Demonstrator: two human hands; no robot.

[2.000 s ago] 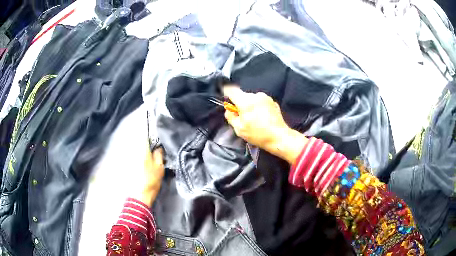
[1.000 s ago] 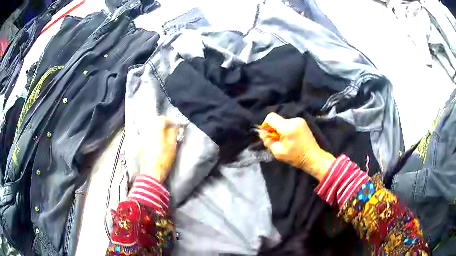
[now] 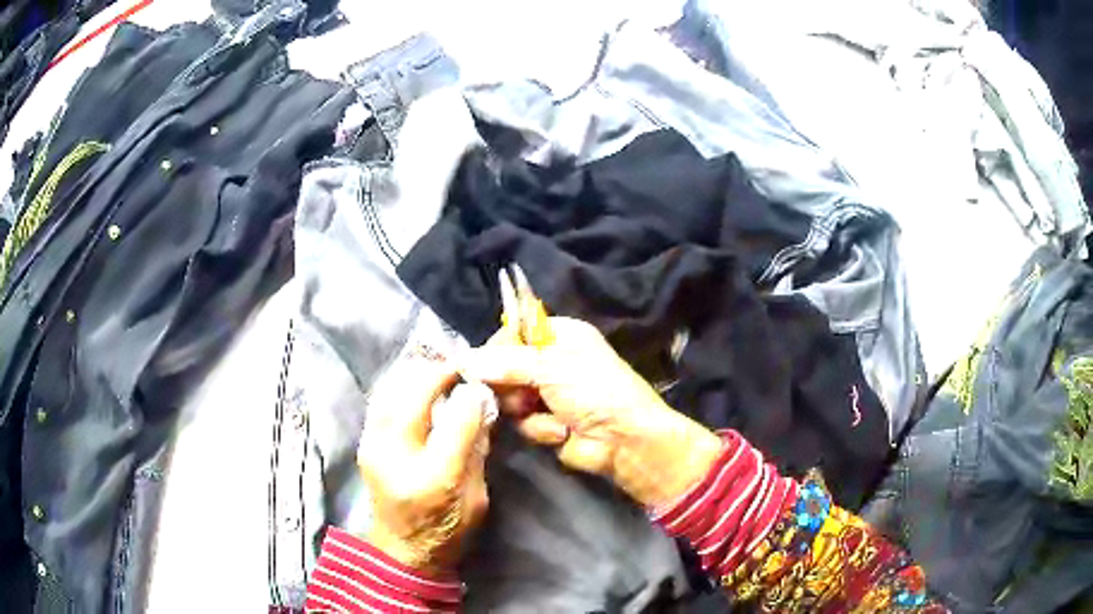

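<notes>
The denim garment lies inside out in front of me, its pale grey inside face around a bunched black lining. My right hand holds the orange-handled thread snips, the two short pale blades pointing up and away over the black lining. My left hand is close beside it, fingers bent together at the edge of the grey cloth. The fingers of both hands meet; what is pinched between them is hidden.
A dark garment with small buttons and yellow-green embroidery lies at the left. Another dark embroidered garment is at the lower right. Pale clothes lie at the upper right. A pink thread wisp lies on the black lining.
My left hand has moved right and down, my right hand left and down, until they meet. The snips now point away from me. The lower grey cloth and lining are bunched differently.
</notes>
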